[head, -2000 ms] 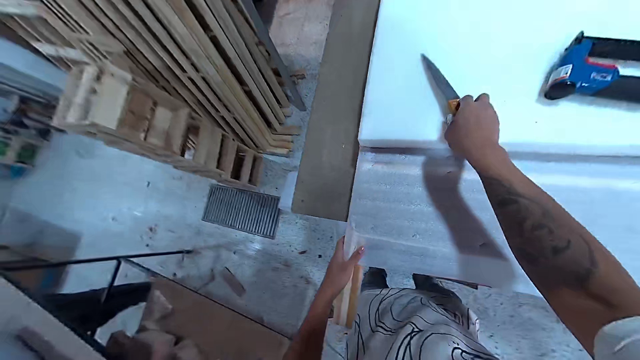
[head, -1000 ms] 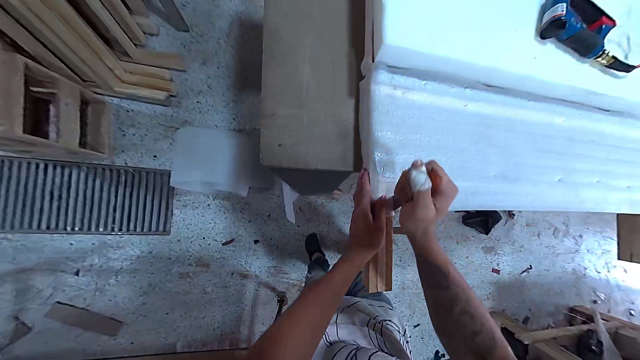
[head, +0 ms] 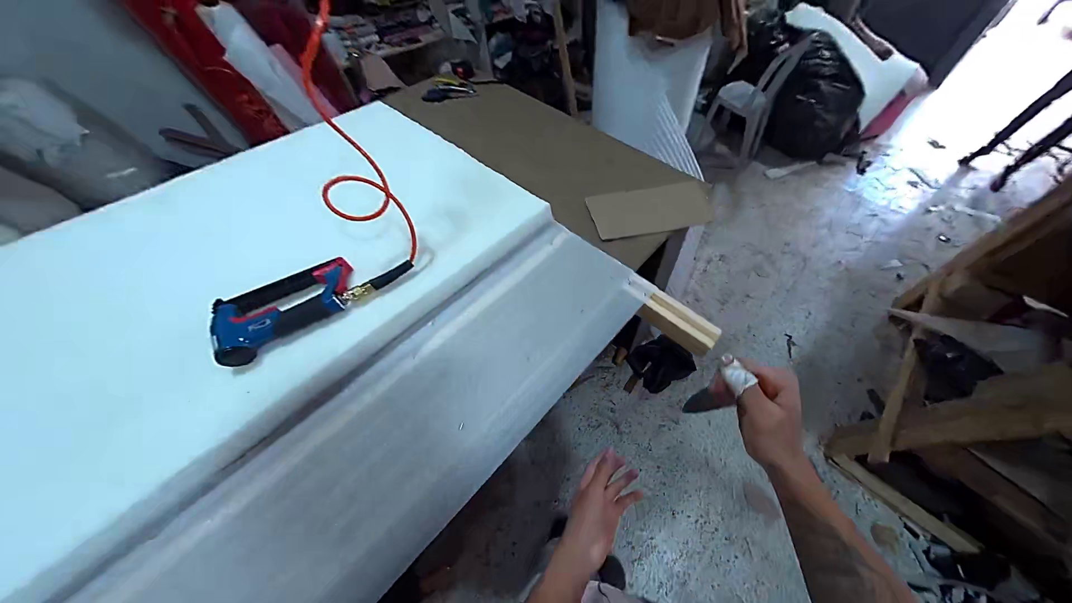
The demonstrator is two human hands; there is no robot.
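Observation:
My right hand (head: 766, 410) grips a knife (head: 708, 399) whose blade points left; a pale wrap shows at its thumb. Just beyond the blade, a wooden bar (head: 682, 322) juts from the end of a foam-covered piece (head: 469, 377). My left hand (head: 599, 507) is empty, fingers apart, below the near edge of that piece. On the thick white foam (head: 167, 251) lies a blue and black pneumatic stapler (head: 276, 314), joined to an orange air hose (head: 368, 159).
Behind the foam, a brown board tabletop (head: 544, 151) holds a loose cardboard piece (head: 649, 209) and hand tools (head: 450, 90). Wooden frames (head: 946, 419) stand at right. A white plastic chair (head: 754, 100) and black bag (head: 816, 100) are farther back. Scraps litter the floor (head: 754, 293).
The view has swung strongly toward the foam piece's other end. My hands, close together at a corner one second ago, are now apart. The right hand still holds the knife.

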